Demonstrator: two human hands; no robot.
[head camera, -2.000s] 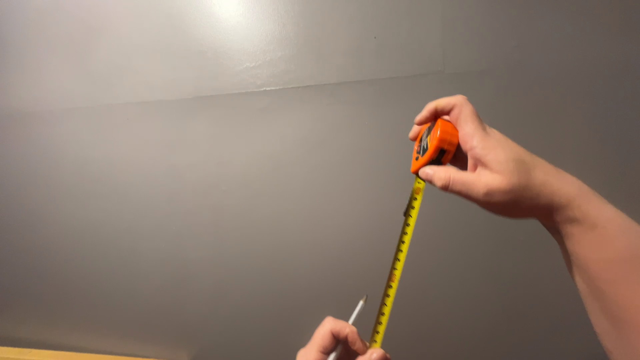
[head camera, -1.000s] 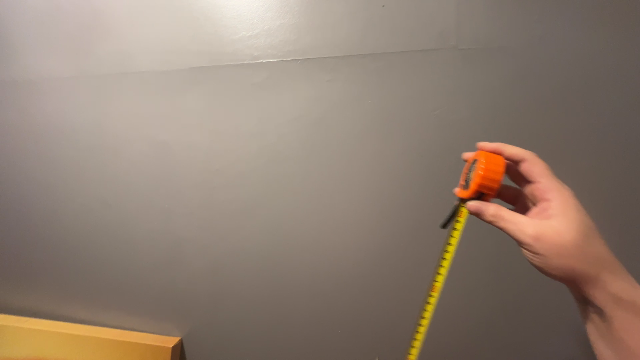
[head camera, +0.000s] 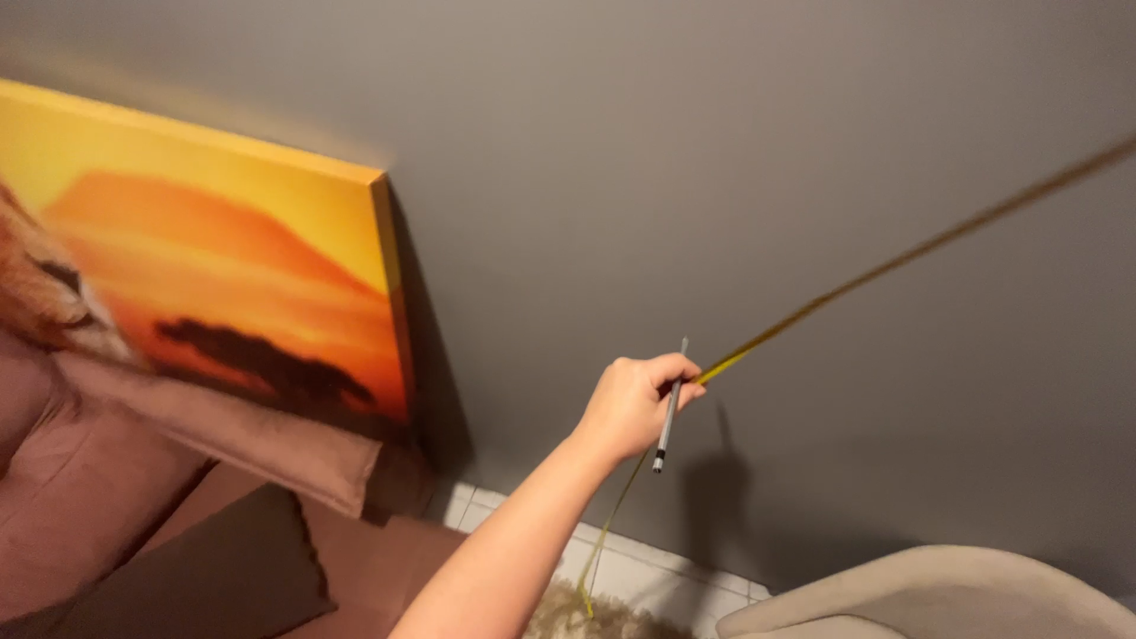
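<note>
Near the lower middle, my left hand (head camera: 635, 404) pinches the yellow tape measure blade (head camera: 821, 303) between thumb and fingers. A slim grey pencil (head camera: 668, 426) is held in the same hand, tilted nearly upright. From the fingers the blade runs up and right, out of view at the right edge, and its other part hangs down behind the wrist to a shaggy rug (head camera: 568, 612). My right hand and the orange tape case are out of view.
A grey wall (head camera: 710, 177) fills the back. At left, a canvas picture (head camera: 257, 257) in orange and yellow leans against it behind a pink sofa (head camera: 257, 444). A beige upholstered seat (head camera: 941, 590) stands lower right. White floor tiles (head camera: 621, 555) run along the wall's foot.
The view has swung down, bringing the sofa, floor and picture into sight. My left hand, out of view one second ago, now shows with the blade and pencil. My right hand has left the view.
</note>
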